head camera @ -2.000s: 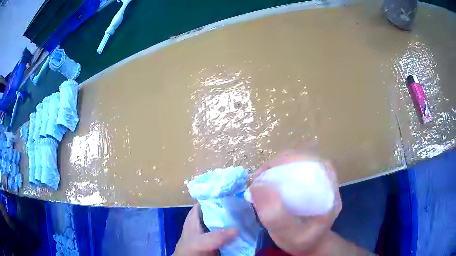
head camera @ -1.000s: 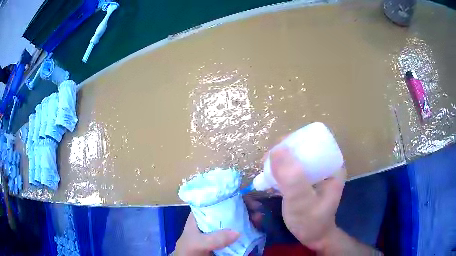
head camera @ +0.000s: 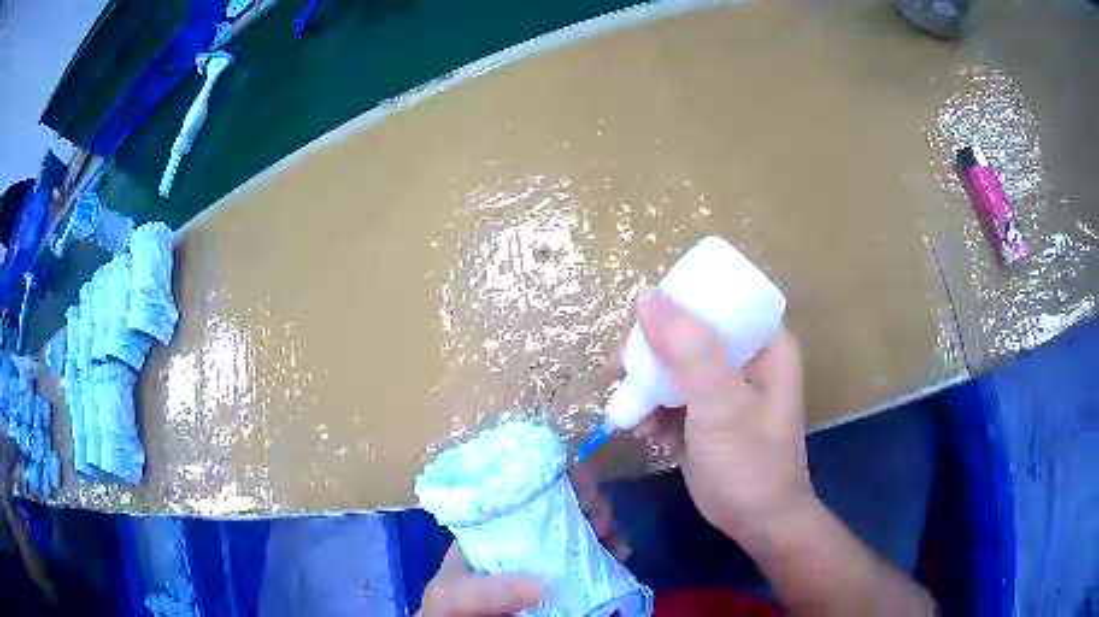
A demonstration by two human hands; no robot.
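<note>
A light blue fabric sleeve (head camera: 530, 530) stands tilted at the bench's near edge, its thick ruffled rim up, with a thin darker line below the rim. My left hand (head camera: 488, 591) grips its lower part, thumb in front; some fingers show behind it on the right. My right hand (head camera: 741, 434) holds a plump white squeeze bottle (head camera: 721, 301) tilted down to the left. Its blue nozzle tip (head camera: 591, 444) is at the right side of the sleeve, by the line under the rim. I cannot tell if it touches.
The tan shiny bench (head camera: 771, 145) holds stacked light blue sleeves (head camera: 109, 386) at left, a pink stick with dark end (head camera: 992, 207) at right and a grey object (head camera: 934, 15) at top right. A dark green belt (head camera: 313, 84) carries pale strips. Blue bins (head camera: 325, 560) are below.
The bottle has swung more upright, its nozzle now pointing down at the sleeve's right side. The sleeve has turned and shifted slightly left. The pale strip on the belt has moved left and down.
</note>
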